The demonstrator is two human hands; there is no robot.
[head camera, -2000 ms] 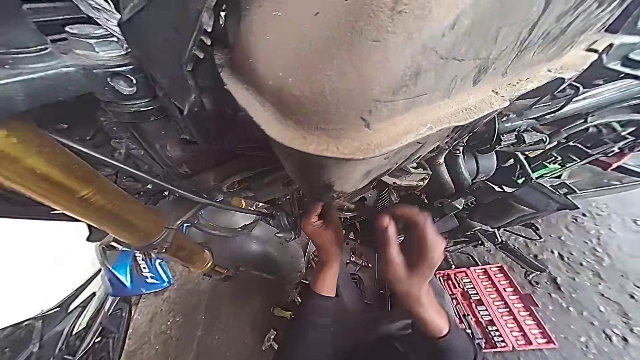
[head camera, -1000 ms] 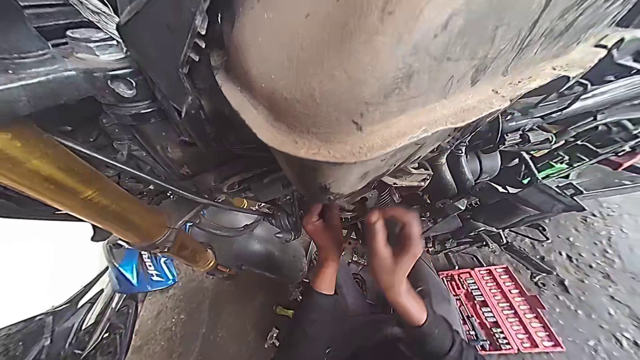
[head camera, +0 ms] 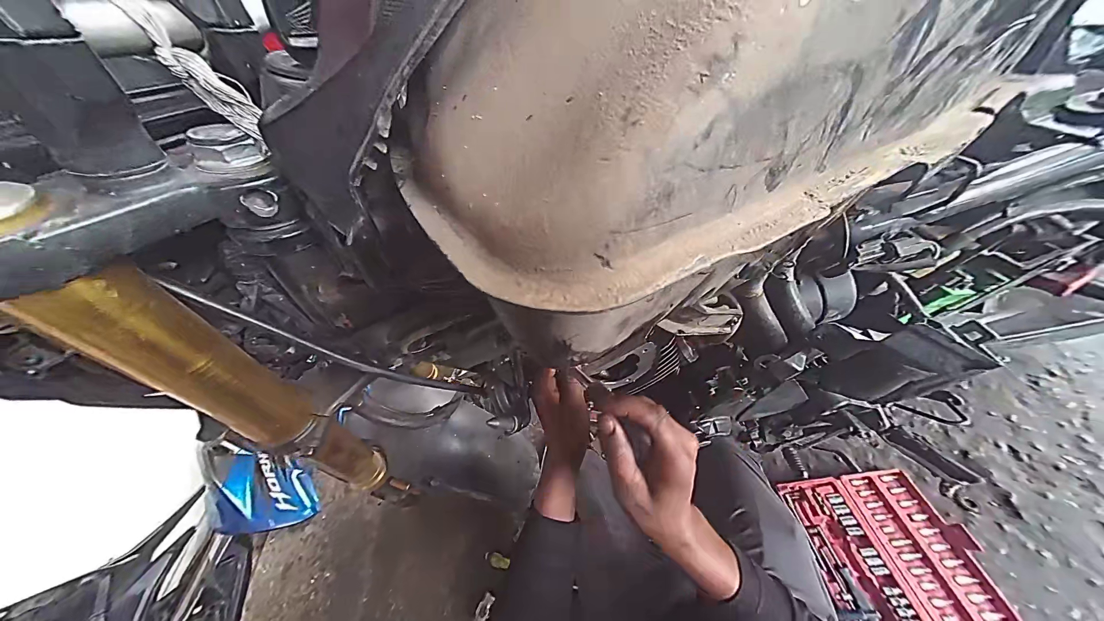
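Under the dusty tank (head camera: 586, 155) of a motorcycle, both hands are up against the engine area. My left hand (head camera: 561, 423) reaches up at the tank's lower edge, its fingertips partly hidden against dark parts. Beside it on the right, my right hand (head camera: 651, 448) has bent fingers around what looks like a small dark tool handle (head camera: 597, 397); its far end cannot be made out. Just above the right hand lies a finned metal engine part (head camera: 642, 366).
A gold fork tube (head camera: 172, 354) slants down on the left, with a blue packet (head camera: 263, 493) behind it. On the rough ground at lower right lies an open red socket set case (head camera: 914, 543). Black cables (head camera: 319, 345) cross left of the hands.
My right hand, more raised and spread two seconds ago, is now lower with its fingers bent in, near the left hand. The left hand stays in about the same place.
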